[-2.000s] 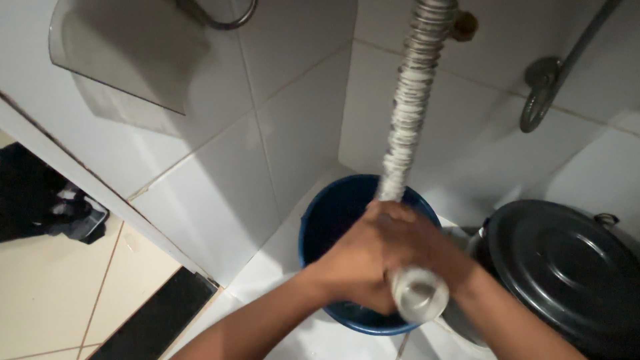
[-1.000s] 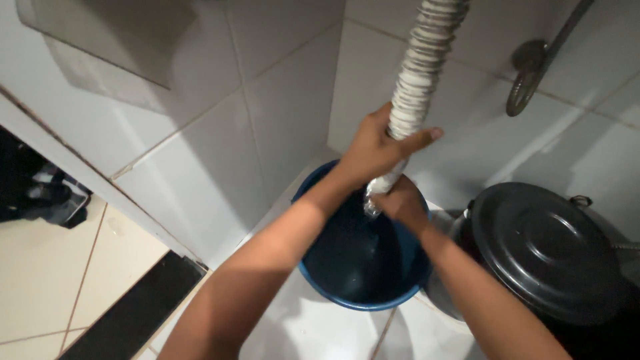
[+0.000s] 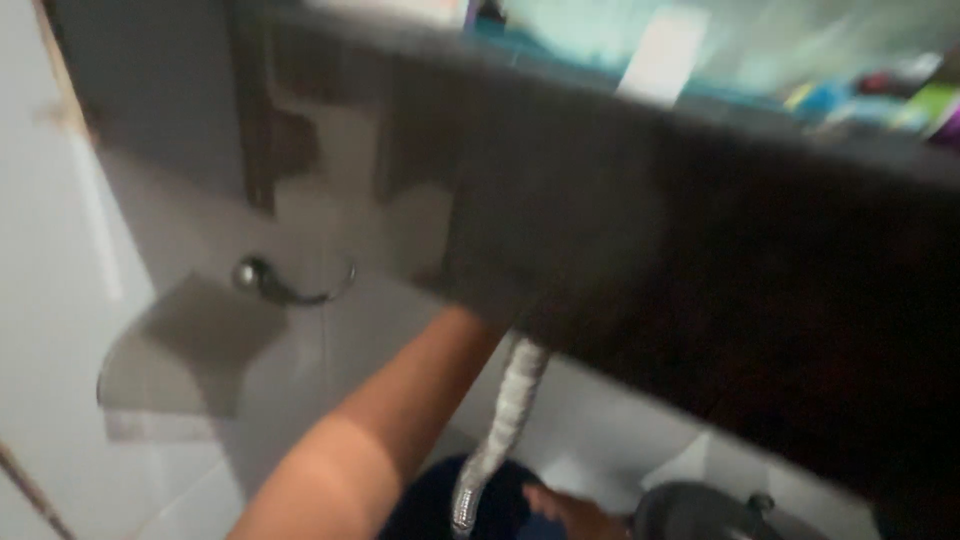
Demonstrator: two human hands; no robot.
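Observation:
A corrugated drain hose (image 3: 514,401) hangs from under a dark countertop (image 3: 562,195), its lower end over a dark blue bucket (image 3: 420,499). My left forearm reaches up beside the hose and passes behind the counter's front, which hides my left hand. Low in the view, my right hand (image 3: 562,510) is at the right side of the bucket, near the hose's end but apart from it. Blur leaves unclear whether its fingers hold the bucket's rim.
A metal hook or ring holder (image 3: 296,289) and a translucent panel (image 3: 180,356) are on the tiled wall at left. A black lid (image 3: 694,514) lies right of the bucket. Small colourful items (image 3: 870,97) sit on top of the counter.
My left hand has left the hose's lower part and gone up behind the counter. My right hand has let go of the hose's end. The view has swung up to the counter.

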